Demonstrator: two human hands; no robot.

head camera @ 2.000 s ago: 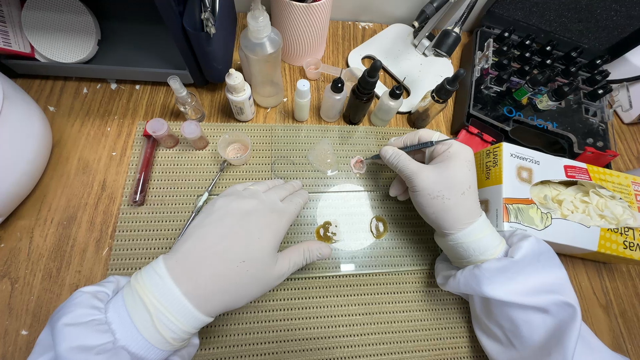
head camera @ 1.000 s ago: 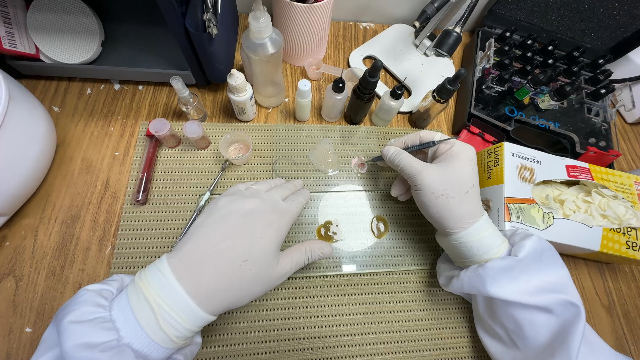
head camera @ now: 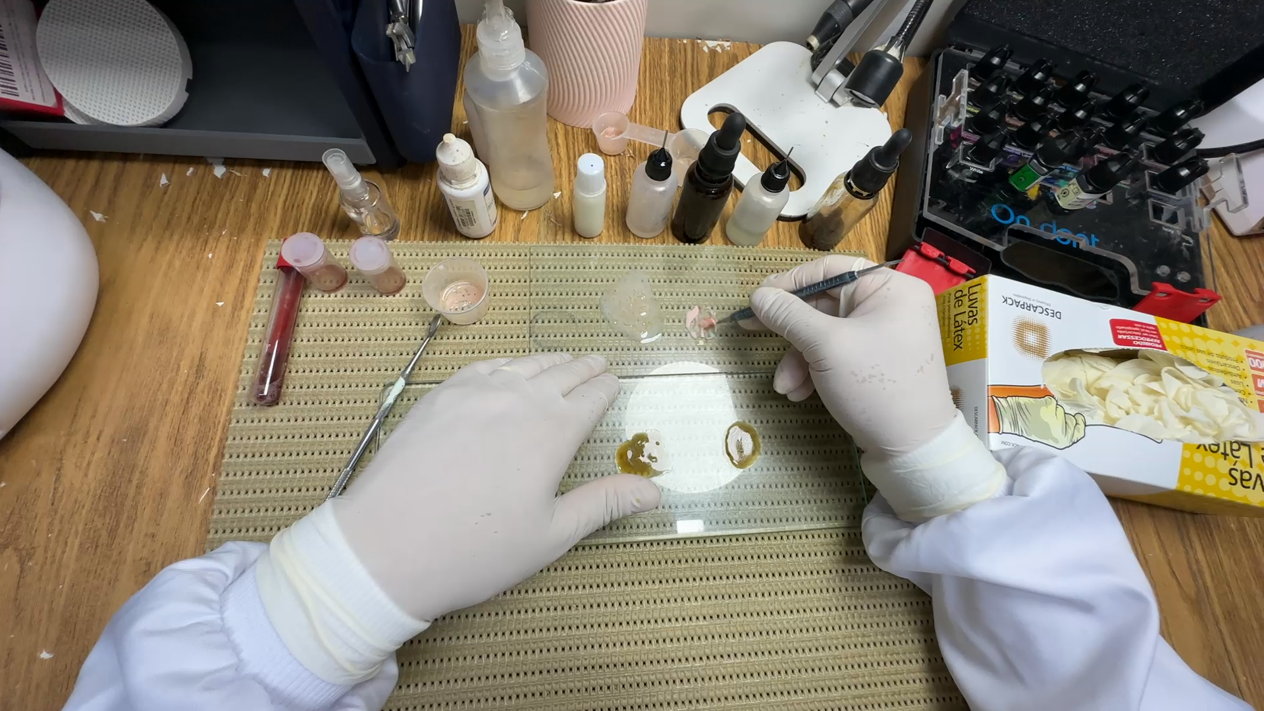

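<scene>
My gloved left hand lies flat, palm down, with its fingertips and thumb on a glass slab. In my gloved right hand is a thin dark-handled instrument, whose tip touches a small dab of pinkish material on a second glass area behind. A translucent blob or shallow cup sits left of that dab. Two greenish-brown patches with pale middles, one on the left and one on the right, show over a white disc at the front slab.
A metal spatula leans on a small cup of pink powder. Left of it are capped vials and a red-filled tube. Several dropper bottles line the back. A latex glove box and an open black case stand right.
</scene>
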